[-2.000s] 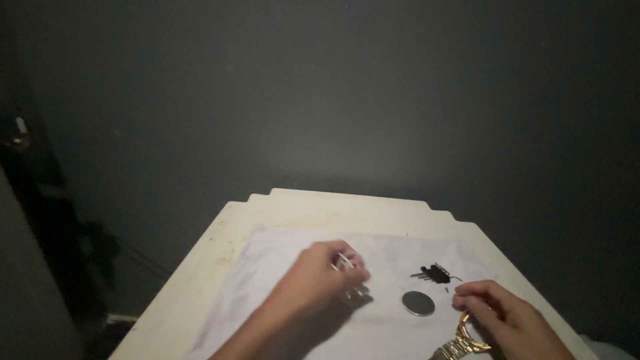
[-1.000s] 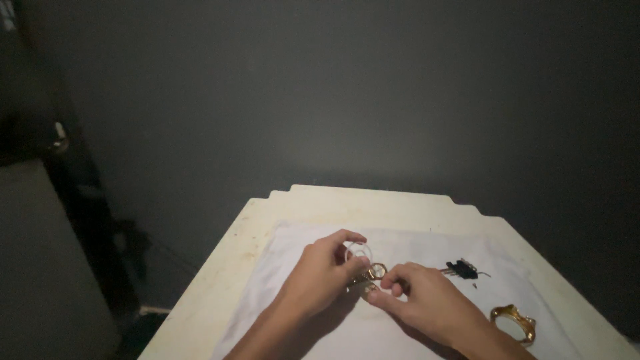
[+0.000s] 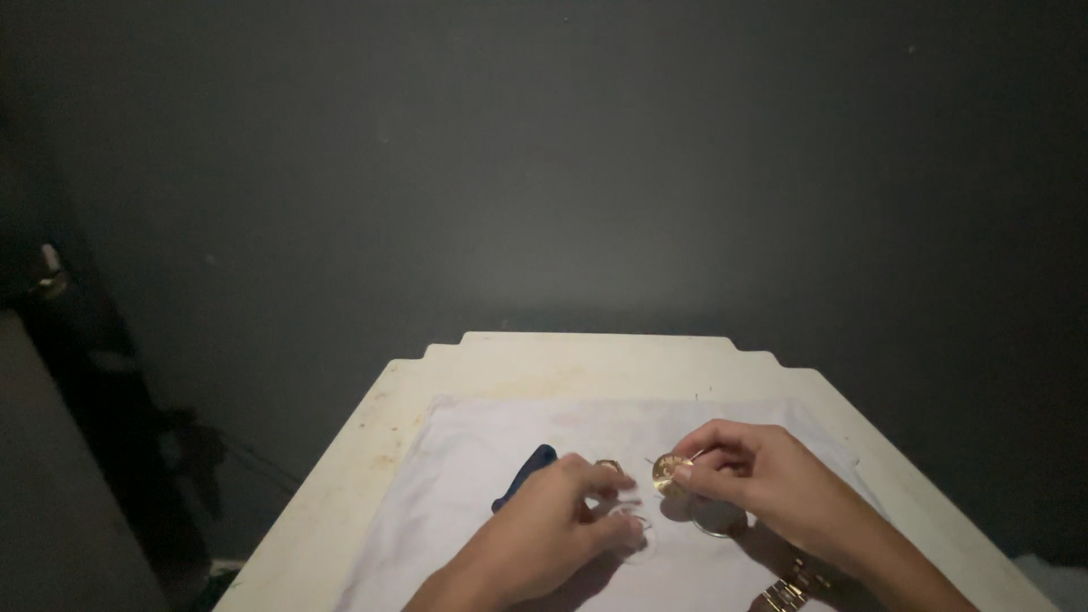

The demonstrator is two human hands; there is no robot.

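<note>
My right hand pinches a round gold watch dial or movement between thumb and fingers, raised over the white cloth. Just below it a round metal-rimmed disc lies on the cloth, partly hidden by the hand. My left hand is low over the cloth with thumb and fingers apart, near a clear ring and small metal parts; whether it grips any is unclear. A small gold part lies beyond its fingers. A gold metal watch bracelet lies at the bottom, below my right forearm.
A dark blue object lies left of my left hand. The white cloth covers much of a pale table with stepped corners. A dark wall rises behind the table, and dark furniture stands at the far left.
My hands were close together over small parts one second ago; now they are apart. The right hand has come up with the gold disc in its fingers.
</note>
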